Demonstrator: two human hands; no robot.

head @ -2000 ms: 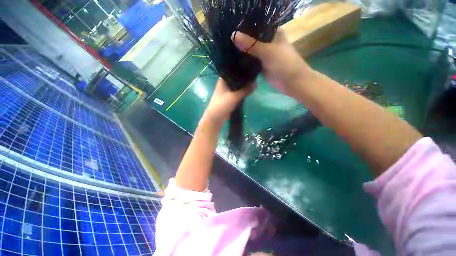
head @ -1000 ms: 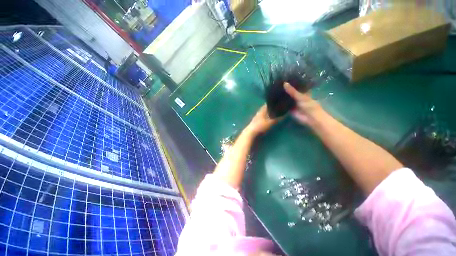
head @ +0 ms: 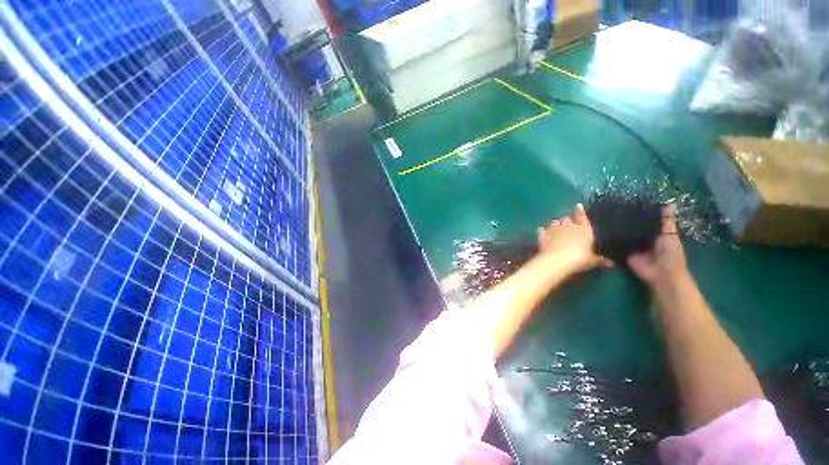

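Note:
A thick bundle of black wires [head: 627, 222] lies low at the green bench, its silver tips fanned out on the far side. My left hand [head: 571, 240] holds its left side and my right hand [head: 665, 257] holds its right side. A second group of black wires [head: 509, 257] lies left of my left hand, silver ends toward the bench edge, partly behind my left forearm. Another wire pile [head: 600, 413] with bright silver tips lies nearer, between my forearms. Whether the held bundle rests on the mat is blurred.
A brown cardboard box [head: 782, 195] stands right of the bundle. Crumpled clear plastic bags [head: 750, 68] lie behind it. A blue-filled wire-mesh rack [head: 182, 263] is on the left. More dark wires [head: 809, 386] lie at the right edge. A white block-like box [head: 445, 54] stands at the far end.
Both hands have brought the wire bundle down from its raised, upright hold to the bench mat beside the left wire group. The hands are now farther apart on it. The view has turned.

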